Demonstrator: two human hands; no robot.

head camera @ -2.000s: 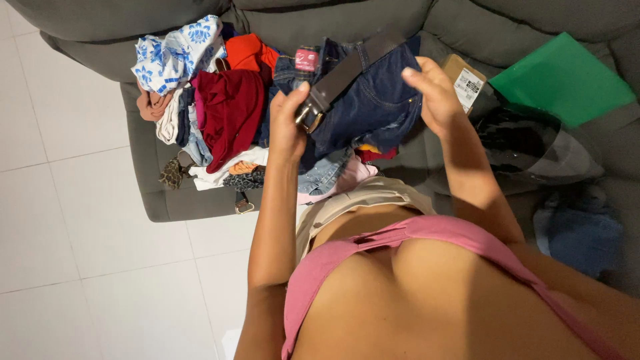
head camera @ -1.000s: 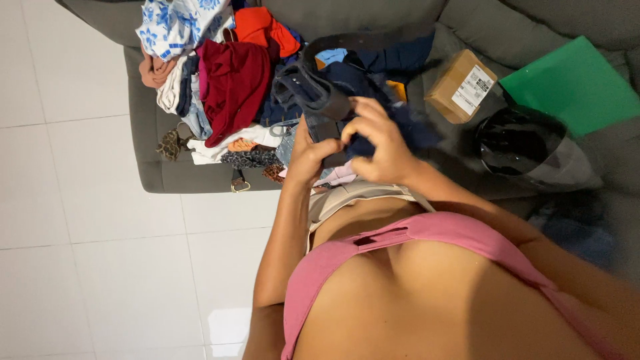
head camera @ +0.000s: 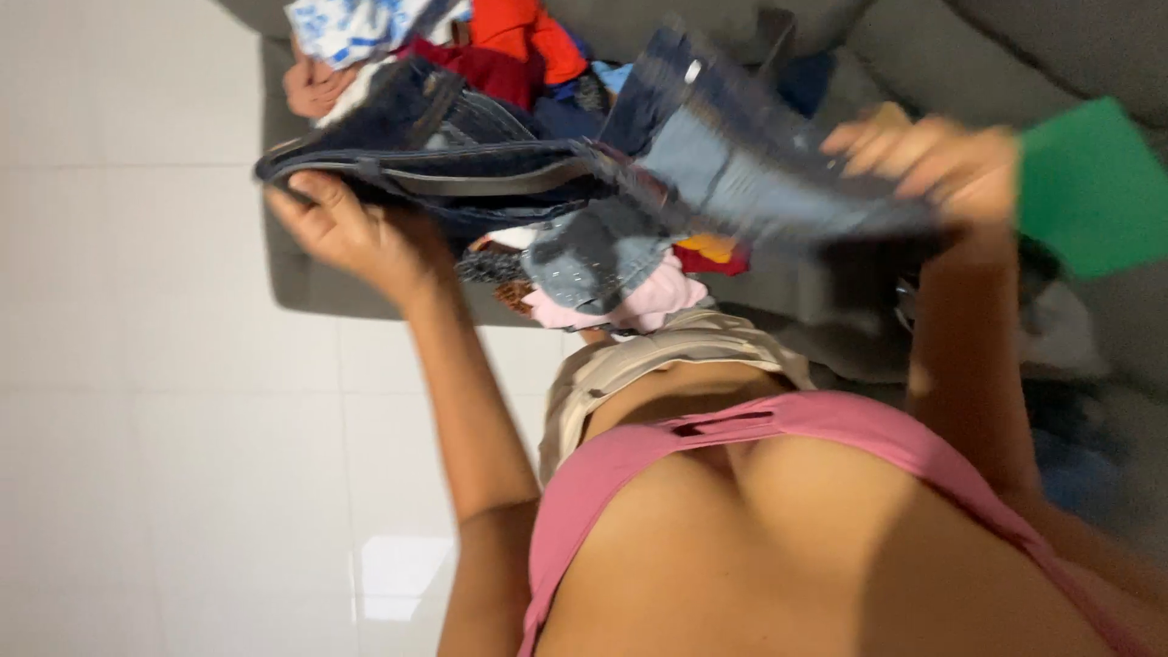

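A pair of dark blue denim jeans [head camera: 511,164] is stretched sideways above the sofa, blurred by motion on its right part. My left hand [head camera: 351,228] grips the waistband end at the left, thumb on top. At the other end, my right hand [head camera: 931,173] holds the denim, its fingers blurred. A dark strap-like piece [head camera: 776,41], too blurred to name surely, shows behind the jeans. Below them lie a grey-blue denim piece [head camera: 593,255] and a pink cloth [head camera: 643,297], close to my waist.
A grey sofa [head camera: 301,274] carries a clothes pile with a blue-and-white patterned cloth [head camera: 342,32], a red garment [head camera: 529,41] and a dark red one [head camera: 484,73]. A green flat sheet [head camera: 1090,187] lies at the right, above a partly hidden plastic bag [head camera: 1063,328]. White floor tiles [head camera: 182,411] extend at left.
My hands were close together on the folded denim one second ago; now they are wide apart, with the jeans spread between them. The cardboard box seen earlier is now mostly hidden behind my right hand.
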